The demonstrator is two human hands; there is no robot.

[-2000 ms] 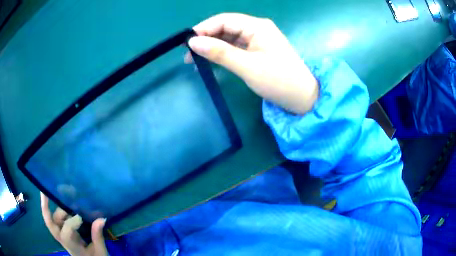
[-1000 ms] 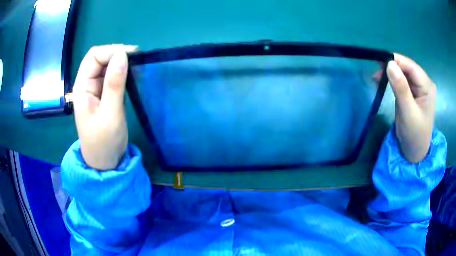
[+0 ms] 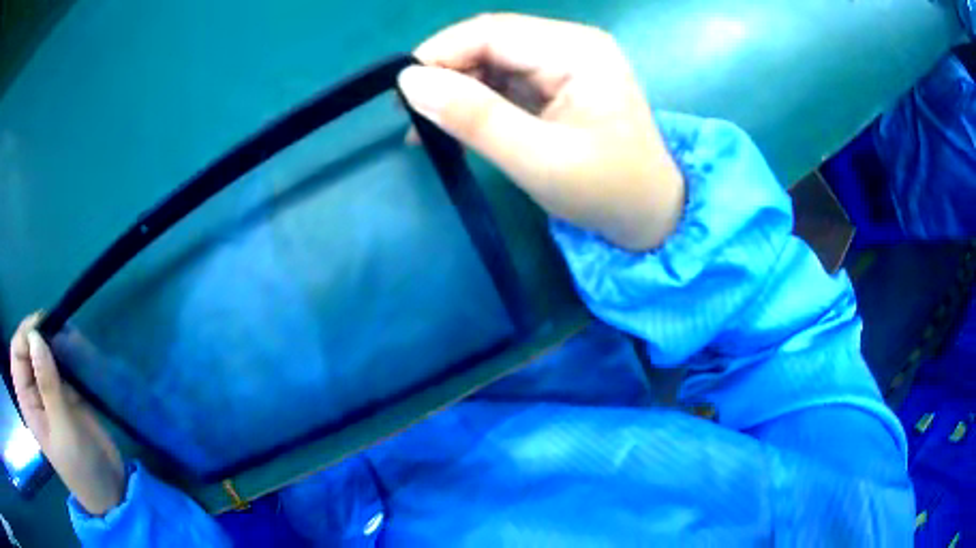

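Observation:
A clear touch panel [image 3: 300,289] with a wide black border is held up, tilted, above the green bench top. My right hand [image 3: 557,128] pinches its upper right corner between thumb and fingers. My left hand [image 3: 62,412] holds its far left corner, near the picture's left edge. The bench's green shows through the pane, with a bluish reflection on it. A small camera hole shows in the upper long border. A small gold flex cable [image 3: 234,493] sticks out below the lower edge, near the lower left corner.
The green bench top [image 3: 214,64] stretches behind the panel. A bright-faced, dark-edged display [image 3: 21,455] is partly cut off at the far left. Another person's blue sleeve or smock [image 3: 936,161] shows at the right edge. The bench's front edge runs close under the panel.
Since one second ago the view has swung, so the panel appears further left and slanted. Both hands still hold its corners. Compared with two seconds ago, my left hand sits higher, at the far left corner.

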